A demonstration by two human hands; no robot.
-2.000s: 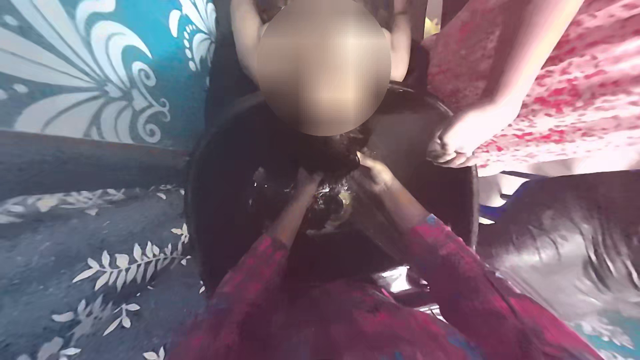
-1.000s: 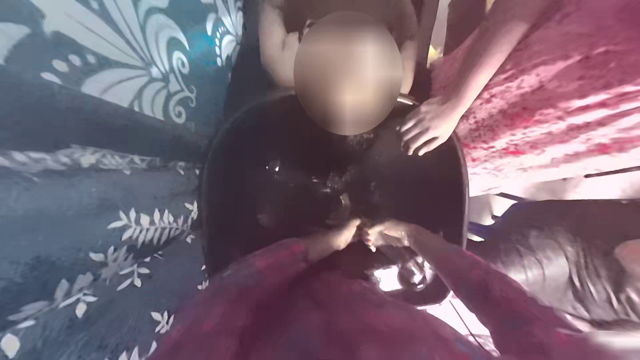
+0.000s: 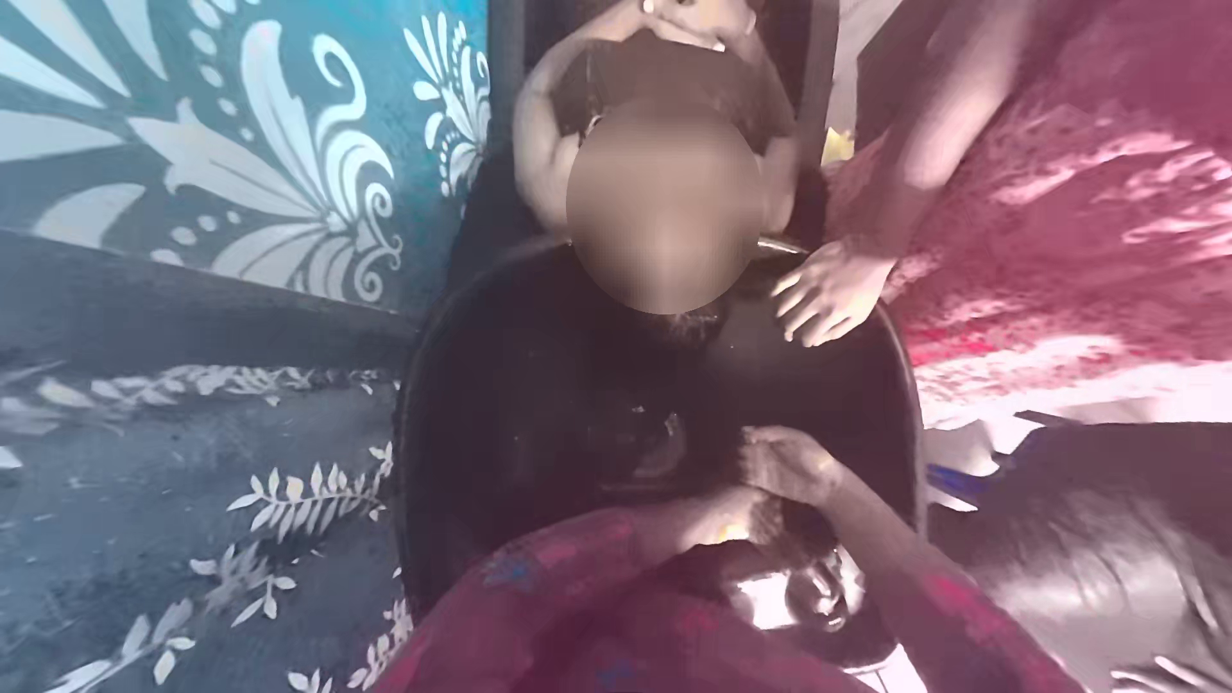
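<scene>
A black salon wash basin (image 3: 539,414) is in front of me, and a person leans back with the blurred head (image 3: 664,207) at its far rim. Some dark hair (image 3: 693,322) hangs into the basin. My left hand (image 3: 736,515) is low over the near right part of the basin, close to the metal tap fittings (image 3: 823,592). Just above and right of it is my right hand (image 3: 789,464), its fingers bent. Blur and shadow hide whether either hand holds anything.
Another person's hand (image 3: 833,294) reaches over the basin's right rim, beside patterned red and pink clothing (image 3: 1068,241). At the left stands a blue and grey wall (image 3: 212,183) with white floral patterns. A shiny dark covered surface (image 3: 1107,529) lies at the lower right.
My hands have drawn back from near the person's head to the near side of the basin. The other person's hand has moved from the right rim to over the basin.
</scene>
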